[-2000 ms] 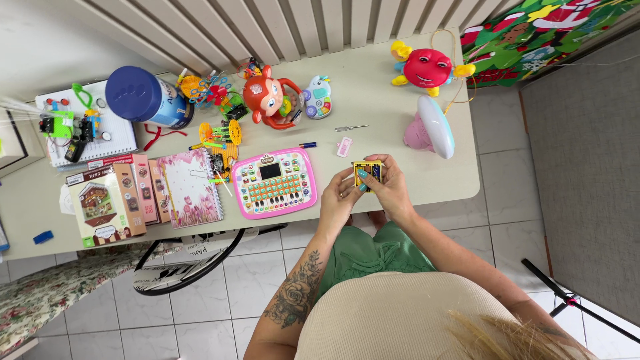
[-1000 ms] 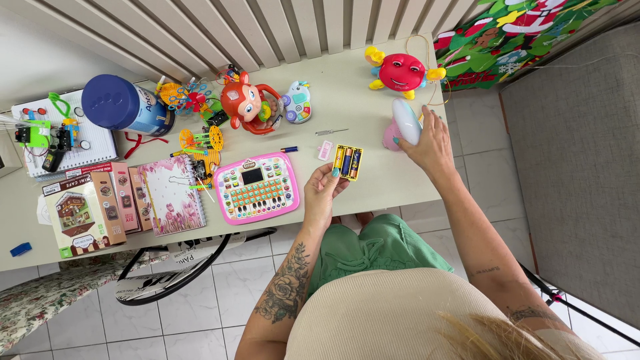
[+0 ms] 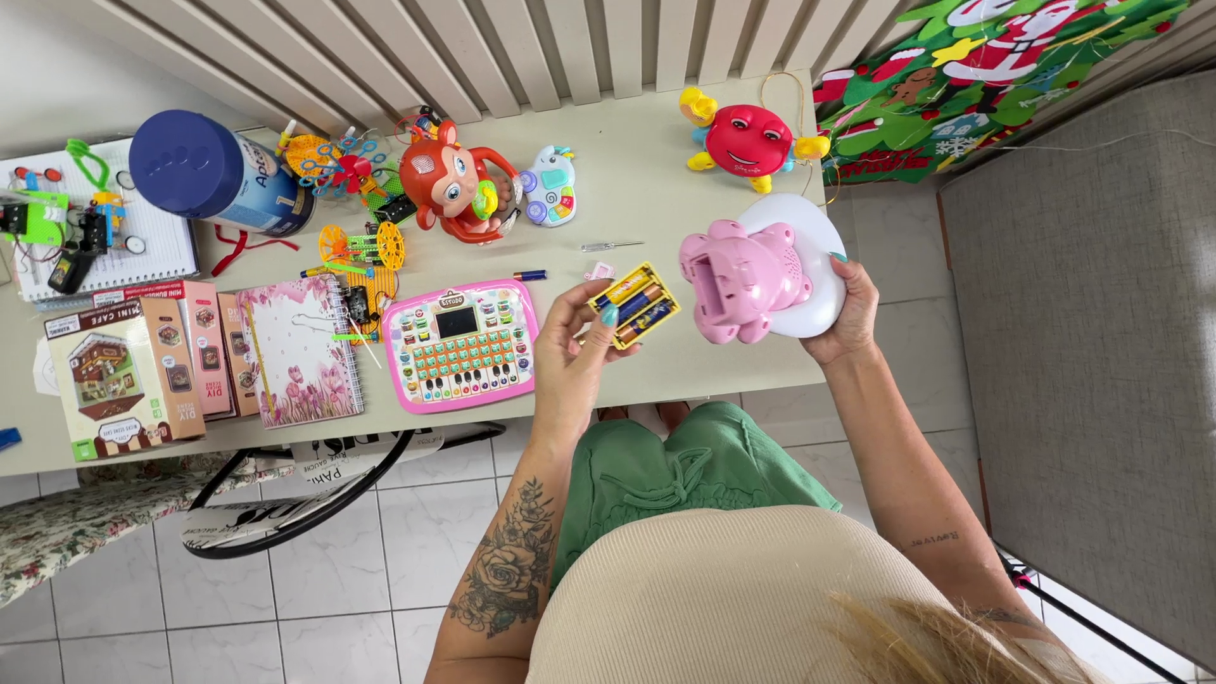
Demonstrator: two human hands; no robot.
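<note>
My left hand (image 3: pixel 581 344) holds a yellow battery holder (image 3: pixel 638 306) with several batteries in it, facing up. To its right, my right hand (image 3: pixel 848 313) grips the white round part (image 3: pixel 819 249) of a pink plastic toy (image 3: pixel 760 271). The toy lies on its side in the air, its underside turned to the left, showing an open rectangular compartment (image 3: pixel 710 288). Holder and toy are apart. On the table above the holder lie a small screwdriver (image 3: pixel 613 247) and a small pink piece (image 3: pixel 600 272), partly hidden. A loose battery (image 3: pixel 530 275) lies farther left.
A pink-framed toy tablet (image 3: pixel 463 347) lies left of my left hand. Behind it stand a red monkey toy (image 3: pixel 456 185) and a small white-and-blue toy (image 3: pixel 551 187). A red toy (image 3: pixel 749 142) is at the back right. Farther left are a notebook (image 3: pixel 299 351), boxes (image 3: pixel 123 380) and a blue-lidded can (image 3: pixel 220 176).
My right hand has left the battery holder, taken hold of the pink-and-white toy at the table's right side and tipped it so that its underside shows. My left hand still holds the battery holder.
</note>
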